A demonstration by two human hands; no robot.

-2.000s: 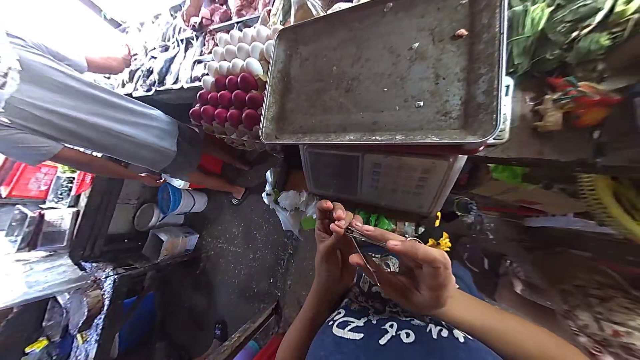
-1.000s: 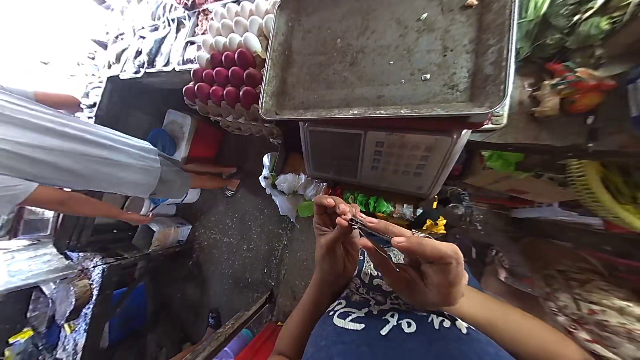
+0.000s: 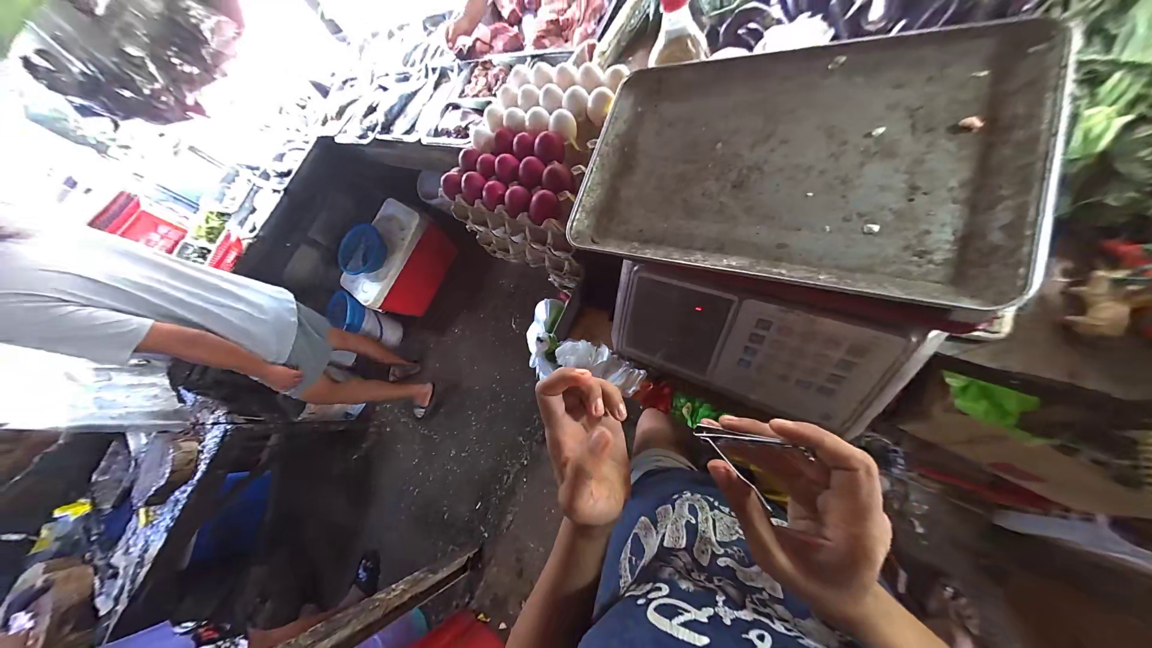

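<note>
My right hand [image 3: 805, 504] has a thin metal tool [image 3: 742, 438], like tweezers or small scissors, between thumb and fingers. Beside it to the left, my left hand [image 3: 585, 450] is raised with curled fingers and holds nothing that I can see. Just above both hands is a digital weighing scale [image 3: 783, 346] with a keypad and a dark display showing a small red light. A worn metal tray [image 3: 828, 171] lies on top of the scale, with a few small scraps on it.
Stacked egg trays [image 3: 513, 236] hold white and dark red eggs left of the scale. A person [image 3: 225, 306] in a light shirt stands at the left, near a red and white cooler [image 3: 405, 256] and blue buckets [image 3: 362, 249]. Leafy greens [image 3: 1111, 144] lie at the right.
My hands, which were together around the thin metal tool, are now apart. The tool is in my right hand, and the left has moved away from it.
</note>
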